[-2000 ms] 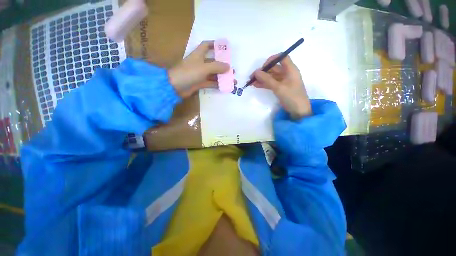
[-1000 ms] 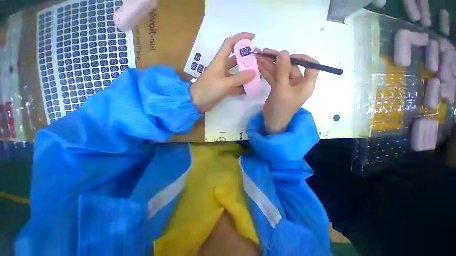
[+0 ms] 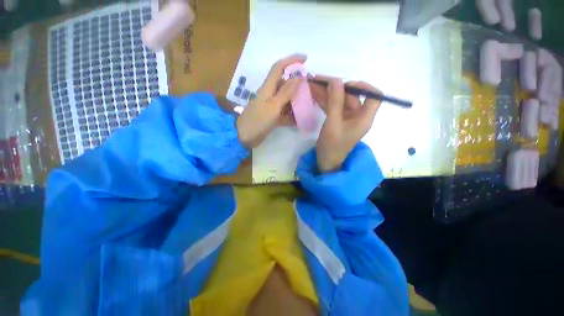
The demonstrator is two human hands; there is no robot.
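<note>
My left hand [image 3: 264, 111] holds a pale pink housing [image 3: 303, 111] over the white board [image 3: 346, 40]. A dark adhesive piece [image 3: 295, 74] shows near the housing's far end, partly covered by my left fingers. My right hand [image 3: 345, 117] holds a thin black pointed tool [image 3: 383, 97] like a pen, its tip end at the housing's far end beside the dark piece. The exact contact is blurred. A few dark adhesive pieces [image 3: 241, 87] lie on the board's left edge, beside my left hand.
A full sticker sheet [image 3: 105, 74] lies left on brown cardboard [image 3: 213, 37], with a pink housing [image 3: 167, 26] at its corner. A grey metal bracket [image 3: 420, 13] stands at the far edge. Right, a clear plastic tray [image 3: 476, 123] carries several pink housings [image 3: 522, 169].
Since two seconds ago, the housing and my left hand moved right, and the tool's tip went from the board to the housing. In the last second, both hands lowered slightly and my left fingers came nearer the dark piece.
</note>
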